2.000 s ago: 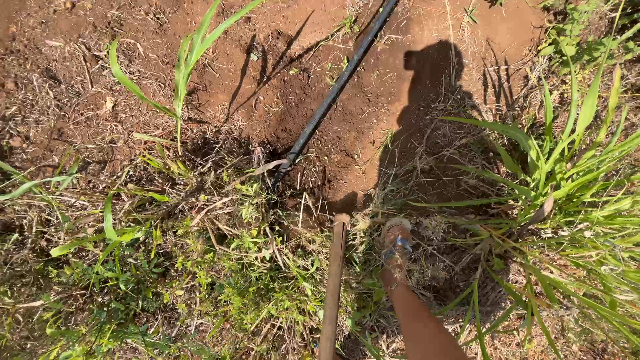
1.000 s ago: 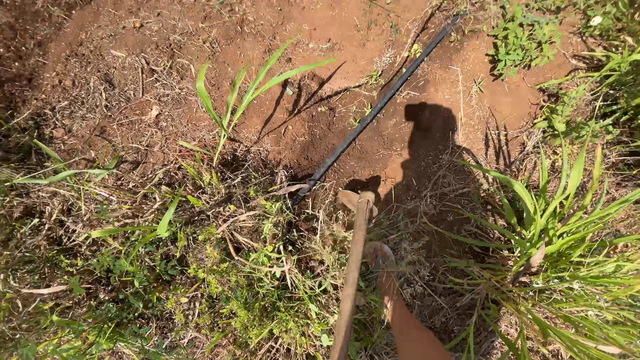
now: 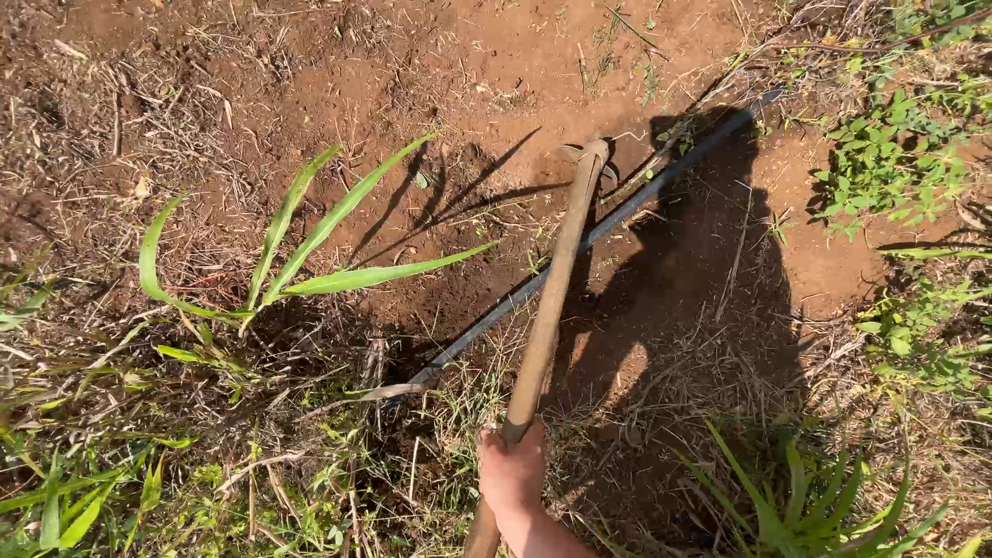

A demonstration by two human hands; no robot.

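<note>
My right hand [image 3: 513, 469] is closed around the wooden handle [image 3: 542, 333] of a hoe-like digging tool, low in the view. The handle slants up and slightly right, crossing above a black pipe [image 3: 496, 314]. At its far end the tool's metal head [image 3: 593, 155] is over bare reddish soil, beyond the pipe; whether it touches the ground I cannot tell. The pipe runs diagonally from the weeds at lower left to the upper right, and its lower end is hidden in dry grass. My left hand is out of view.
A long-leaved grass plant [image 3: 256, 306] stands left of the pipe. Weeds and dry grass cover the lower left. Leafy green plants [image 3: 876, 170] grow at the right, with another grass clump [image 3: 783, 519] at the lower right. A dark shadow falls across the soil.
The tool's head has moved up and away from beside the pipe's lower end to the soil beyond the pipe. My right hand now shows plainly on the handle. The view has shifted.
</note>
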